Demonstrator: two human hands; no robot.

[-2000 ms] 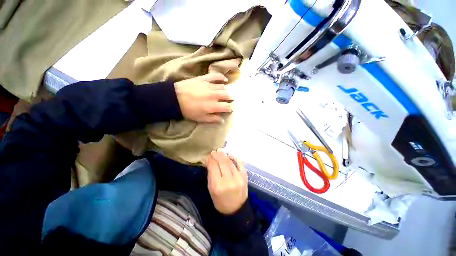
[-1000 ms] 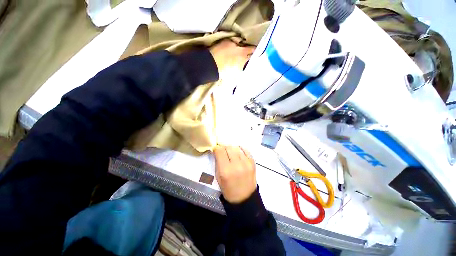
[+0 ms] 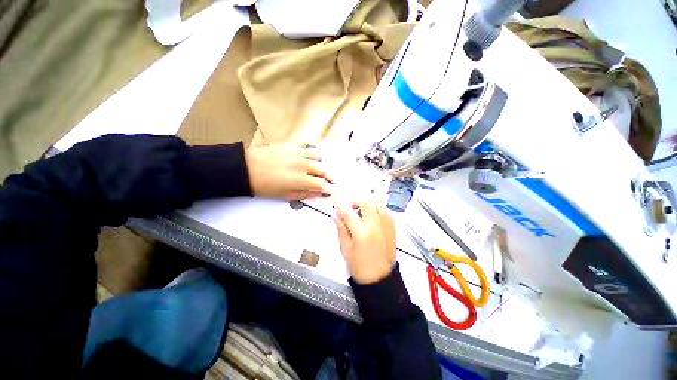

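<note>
The khaki cloth [image 3: 304, 82] lies bunched on the table left of the needle area [image 3: 378, 157] of the white sewing machine [image 3: 438, 89]. My left hand [image 3: 286, 172] lies palm down at the cloth's lower edge, fingers pointing to the needle. My right hand [image 3: 367, 241] is just in front of the needle area, its fingertips bent down close to my left fingertips. Bright lamp glare washes out the cloth edge and the fingertips, so whether either hand grips anything cannot be told.
Scissors with red and yellow handles [image 3: 456, 286] lie right of my right hand, beside a thin dark pointed tool [image 3: 447, 228] and a small pale tool [image 3: 499, 252]. Crinkled clear plastic [image 3: 560, 349] is at the table's right end. White-faced pieces [image 3: 301, 16] lie at the back.
My left hand has come back from beside the machine head toward the front edge. The cloth's near part has moved away from the front. My right hand has shifted slightly right, nearer the needle.
</note>
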